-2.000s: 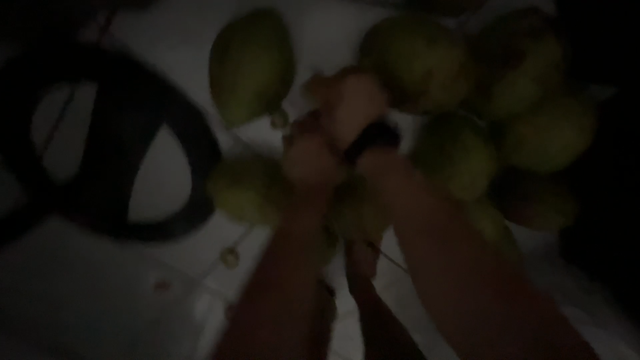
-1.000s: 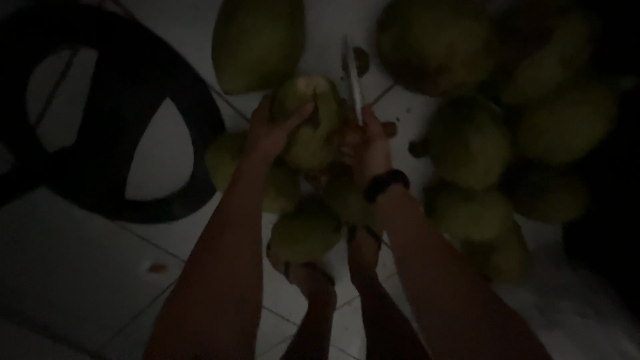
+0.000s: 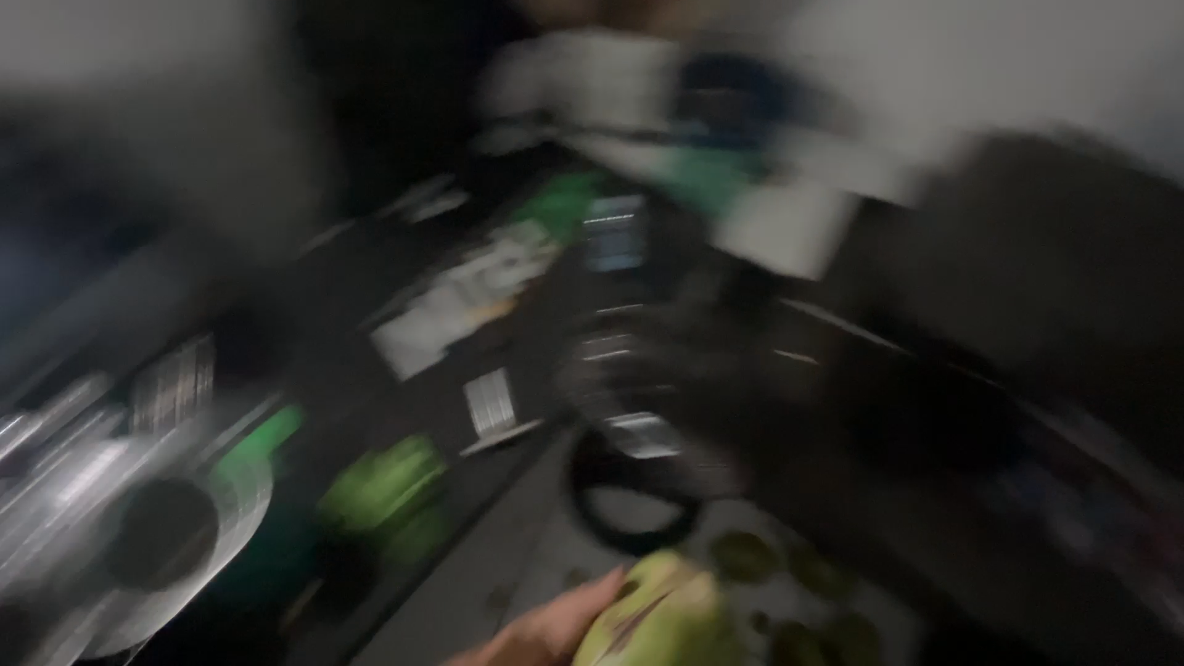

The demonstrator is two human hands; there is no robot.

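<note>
At the bottom centre, my left hand [image 3: 555,618] grips a large green fruit [image 3: 659,615], which looks like a coconut. Its surface shows a pale area and a dark split or cut mark. The lower part of the fruit runs out of the frame. My right hand is outside the view, and so is the knife seen earlier. Several more green fruits [image 3: 743,555] lie on the pale tiled floor to the right of the held one. Motion blur hides most details.
A black ring-shaped base [image 3: 585,504] stands on the floor beyond the fruit. Shiny metal ware [image 3: 185,592] is at lower left, near a bright green blurred object [image 3: 393,486]. White and green items [image 3: 462,291] lie on a dark surface farther back.
The view has swung up and away from the floor. One second ago both hands were visible, the left on a green fruit and the right with a knife; now only the left hand with a fruit shows.
</note>
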